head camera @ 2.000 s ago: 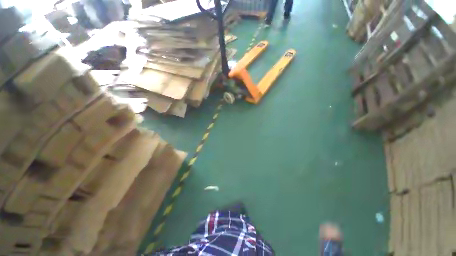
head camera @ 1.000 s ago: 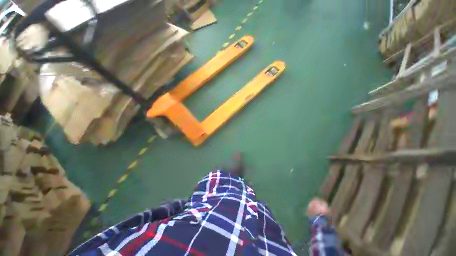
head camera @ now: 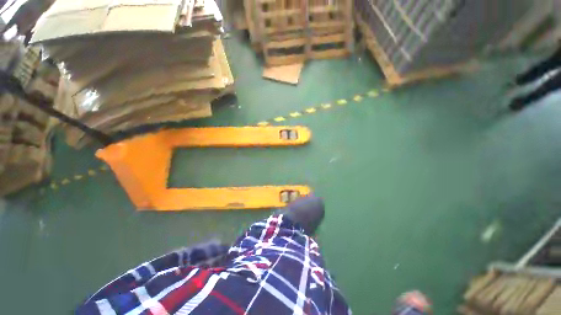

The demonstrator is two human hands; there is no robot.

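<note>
An orange pallet truck (head camera: 151,169) stands on the green floor in front of me, its two forks pointing right and bare. Its dark handle (head camera: 55,114) leans to the upper left. My shoe (head camera: 306,212) is by the tip of the nearer fork. My right hand (head camera: 414,301) is small, blurred and cut by the bottom edge, hanging over the floor; its fingers cannot be made out. My left hand is not in view.
A tall stack of flat cartons (head camera: 141,74) stands behind the forks. A wooden pallet stack (head camera: 301,31) and grey wrapped goods (head camera: 418,37) are at the back. A person's dark legs (head camera: 535,83) show at right. Tan bundled boards (head camera: 513,292) lie lower right.
The view has turned and moved closer to the pallet truck, whose forks now lie across the picture. The slatted pallets at right have left view. My right hand shows lower in the picture.
</note>
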